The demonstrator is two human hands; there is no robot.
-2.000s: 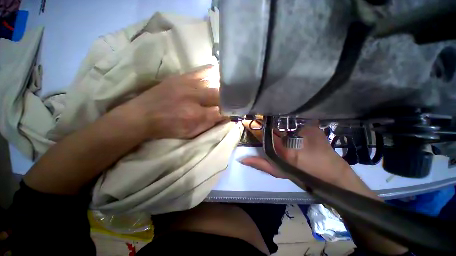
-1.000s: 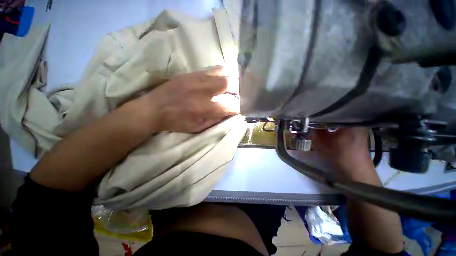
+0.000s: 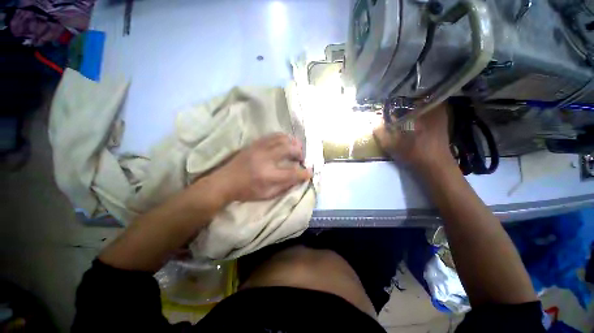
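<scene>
A beige garment [image 3: 221, 130] lies bunched on the table left of the needle area and hangs over its front edge. My left hand [image 3: 273, 168] pinches the garment near its right edge, just left of the bright lamp glare. The grey sewing machine [image 3: 417, 52] stands at the upper right. Its brassy bed slide [image 3: 345, 148] shows below the glare. My right hand [image 3: 417, 136] is right of the needle area, partly behind the machine's curved bar [image 3: 479, 58]. Its fingertips are lost in glare, so I cannot tell whether it holds anything.
Black scissor handles [image 3: 475, 146] lie right of my right hand. The table's ribbed grey edge [image 3: 365, 218] runs in front of me. Blue tape [image 3: 94, 55] is at the upper left. A yellow-rimmed basket [image 3: 231, 279] is below the table, and blue plastic bags [image 3: 550, 247] are at the lower right.
The view has shifted back, showing more of the table and machine. My left hand and the garment edge now sit farther from the needle. My right hand has come back left towards the needle area.
</scene>
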